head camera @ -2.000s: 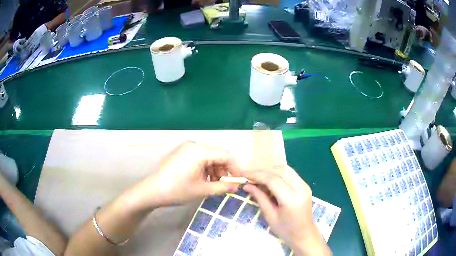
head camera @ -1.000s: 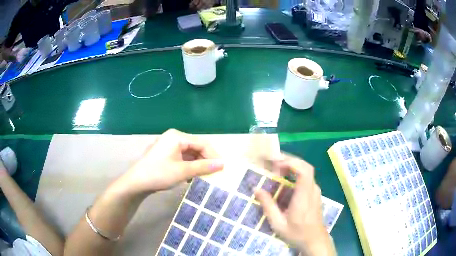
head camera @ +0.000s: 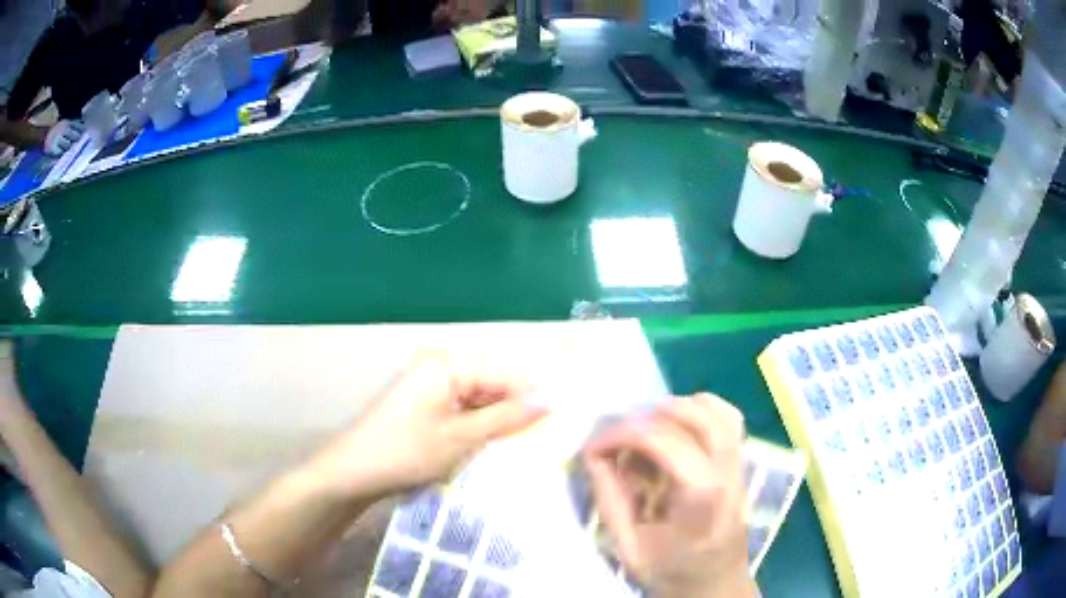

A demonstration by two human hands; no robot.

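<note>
A label sheet (head camera: 450,547) with grey-blue rectangles lies low in the middle, with a bare white area at its upper part. My left hand (head camera: 438,423) pinches the sheet's upper edge between thumb and finger. My right hand (head camera: 676,485) is blurred, with curled fingers over the sheet's right part. A blurred grey patch shows beside its fingers; whether it holds a label cannot be told. A beige cardboard sheet (head camera: 234,409) lies beneath and to the left.
Two white product bodies stand on the green conveyor, one at centre (head camera: 541,158) and one further right (head camera: 774,210). A thick stack of label sheets (head camera: 900,432) lies right, beside another body (head camera: 1017,350) and a wrapped post (head camera: 1008,193). Another person's arm (head camera: 64,496) is at left.
The two product bodies on the conveyor have moved right. My left hand has moved from its earlier pinch with my right hand to the sheet's edge. My right hand has curled and blurred.
</note>
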